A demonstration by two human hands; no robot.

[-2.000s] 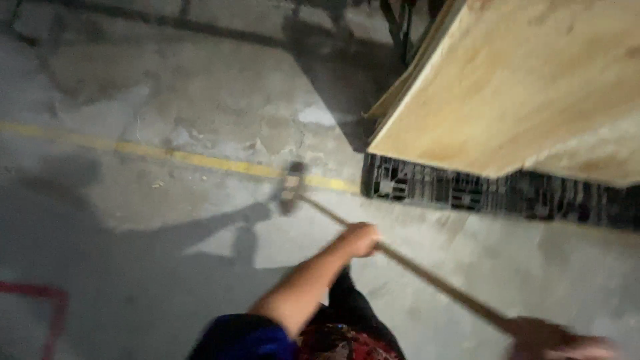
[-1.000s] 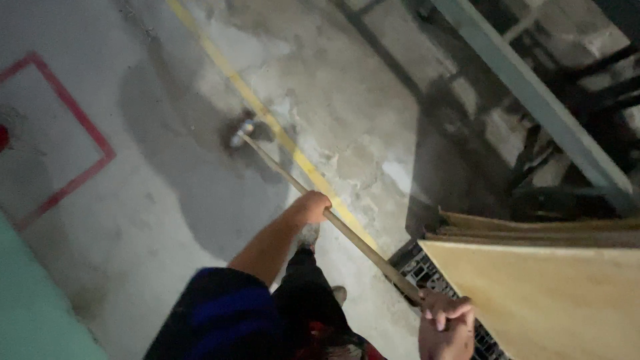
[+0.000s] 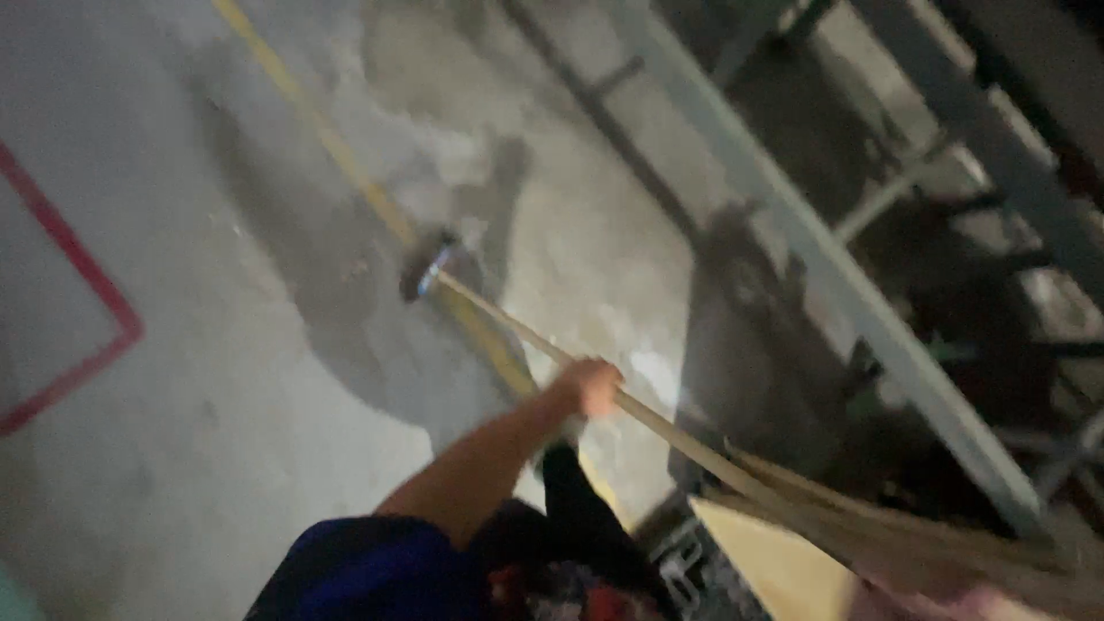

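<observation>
A long-handled broom (image 3: 673,431) with a wooden handle slants from the lower right up to its head (image 3: 429,272), which lies on the concrete floor over the yellow line. My left hand (image 3: 595,385) is closed around the middle of the handle. My right hand (image 3: 957,599) is a blurred patch at the bottom right edge, near the upper part of the handle; its fingers cannot be made out. The broom head is blurred, with a dark rim and a pale, shiny middle.
A stack of wooden sheets (image 3: 776,552) rests on a black plastic pallet (image 3: 690,569) at the lower right. Metal frame beams (image 3: 828,233) cross the right side. A yellow line (image 3: 319,129) and a red line (image 3: 82,259) mark the floor. Shadows fall across it.
The view has turned. The broom head was on the bluish floor beside the yellow line one second ago and is now over the line. My left hand has stayed around the handle.
</observation>
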